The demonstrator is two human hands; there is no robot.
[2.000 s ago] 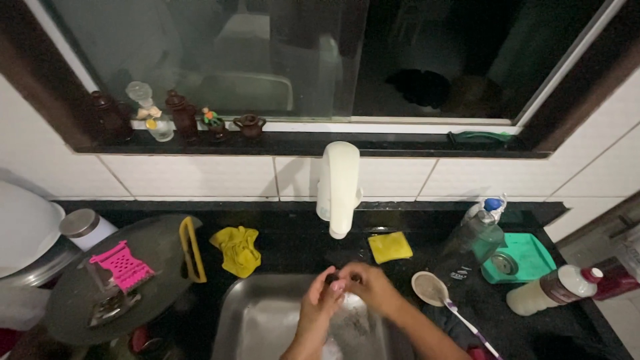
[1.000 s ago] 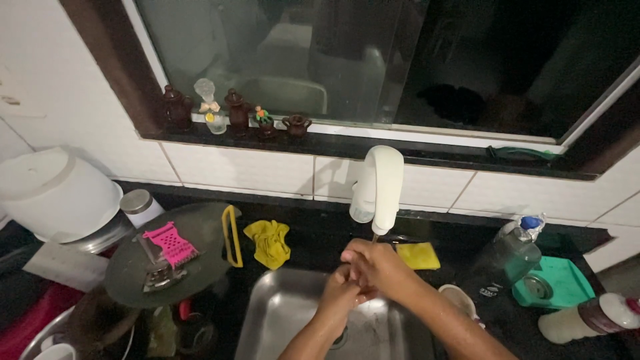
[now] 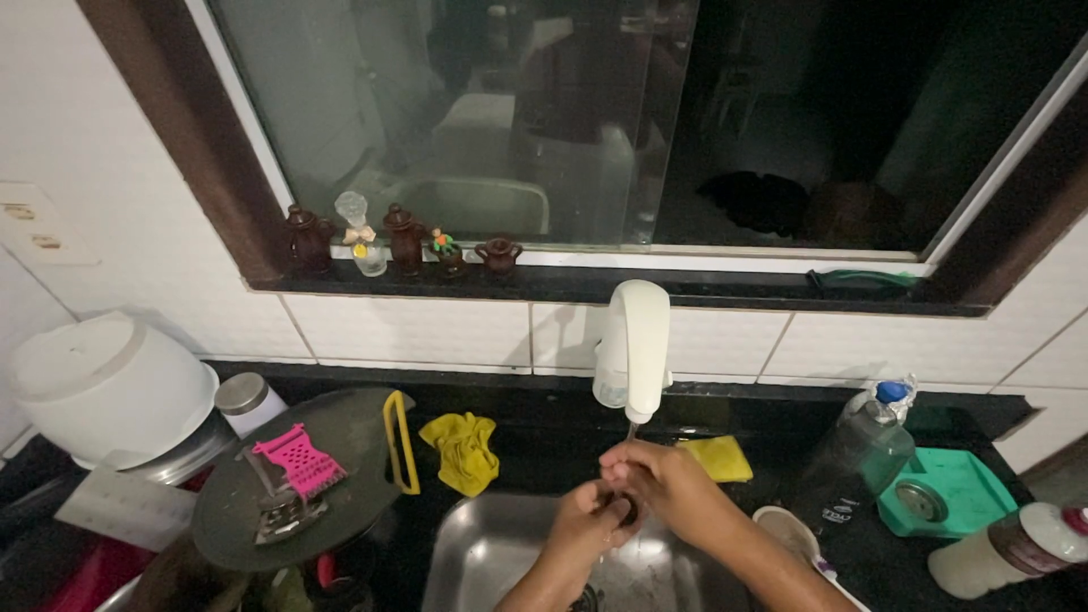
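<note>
Under the spout of a white faucet, my two hands meet above a stainless steel sink. A thin stream of water falls from the spout onto them. My left hand is curled around a small dark object, mostly hidden by the fingers; what it is I cannot tell. My right hand is over it from the right, fingers bent and touching the left hand. A yellow sponge lies behind my right hand, and a crumpled yellow cloth is on the counter left of the faucet.
Left are a dark round pan or lid with a pink plastic peeler on it, a white container and a jar. Right stand a clear bottle, a green tray, a milky bottle and a cup. Figurines line the sill.
My hands have stayed together over the sink, near the spout, with the fingers shifting around each other. The view has swung left.
</note>
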